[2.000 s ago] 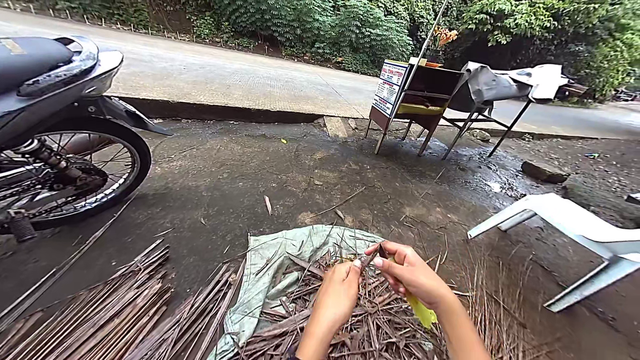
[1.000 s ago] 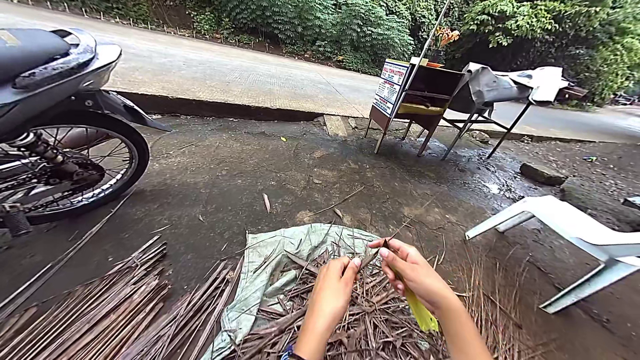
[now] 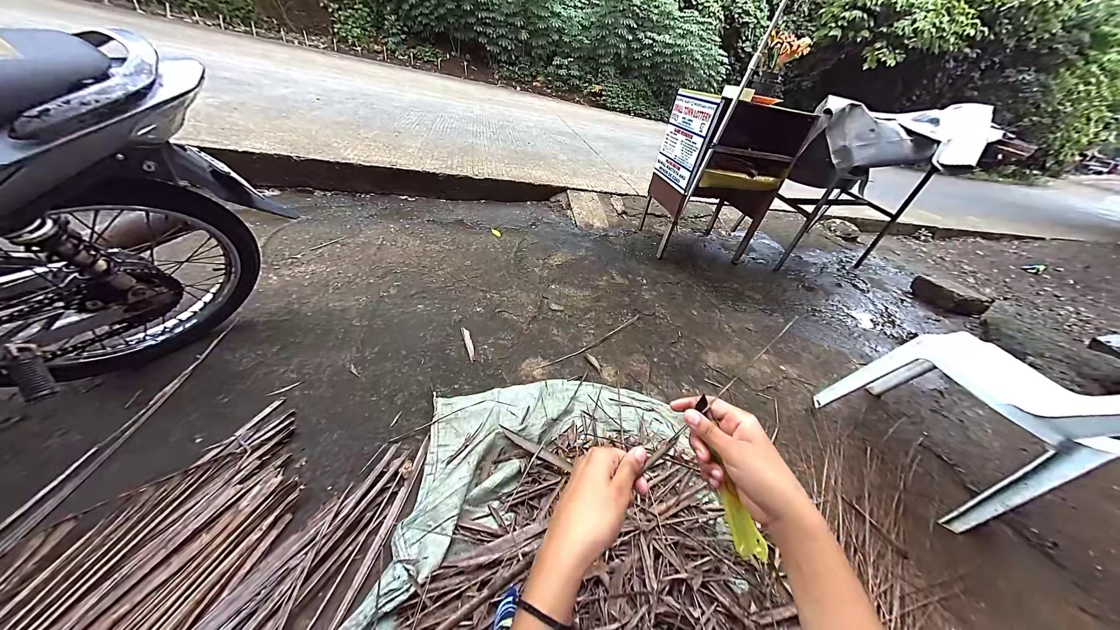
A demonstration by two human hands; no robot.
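Low in the centre, my left hand (image 3: 604, 490) pinches a dry brown palm leaflet (image 3: 667, 446) between thumb and fingers. Close by on its right, my right hand (image 3: 731, 442) is closed around a small tool with a yellow handle (image 3: 744, 525) and a dark tip above the fingers; whether it is a knife cannot be told. The leaflet runs from one hand to the other. Beneath both hands, brown leaf scraps (image 3: 647, 560) lie heaped on a pale green woven sack (image 3: 420, 542). Long dry palm leaflets (image 3: 175, 534) are piled at the lower left.
A motorcycle (image 3: 131, 254) stands at the left. A white plastic chair (image 3: 989, 385) is at the right, with thin leaf ribs (image 3: 857, 499) on the ground near it. Behind are a wooden stand with a printed sign (image 3: 687, 144), a covered table (image 3: 866, 140) and the concrete road (image 3: 420, 105).
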